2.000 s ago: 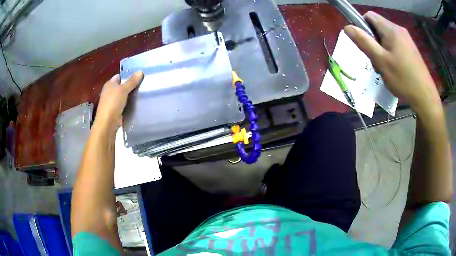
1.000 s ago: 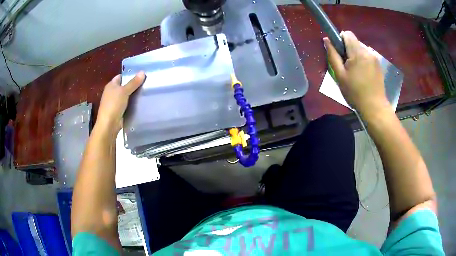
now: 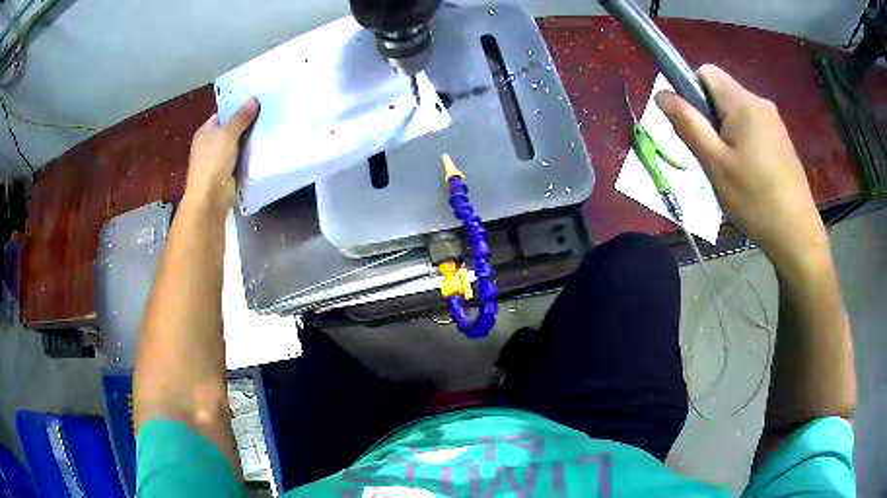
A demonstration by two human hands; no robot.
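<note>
My left hand [image 3: 216, 156] grips the left edge of a thin sheet-metal plate [image 3: 316, 112], thumb on top. The plate lies angled across the left part of the drill press table [image 3: 438, 185], its right corner under the drill chuck [image 3: 404, 44]. The bit is close to that corner; whether it touches cannot be told. My right hand [image 3: 729, 136] is closed around the grey feed handle [image 3: 659, 53] at the upper right. A blue coolant hose [image 3: 472, 233] with a yellow-orange tip curves up in front of the table.
A plate stack [image 3: 282, 258] lies below the held plate, and more plates [image 3: 134, 258] lie at far left. A green tool [image 3: 654, 160] with a thin tube lies on a white sheet [image 3: 632, 180] at right. Blue crates [image 3: 60, 443] stand on the floor at lower left.
The held plate has turned and moved up and left, uncovering the table's front left part and its left slot. My right hand and the handle moved left, then back right.
</note>
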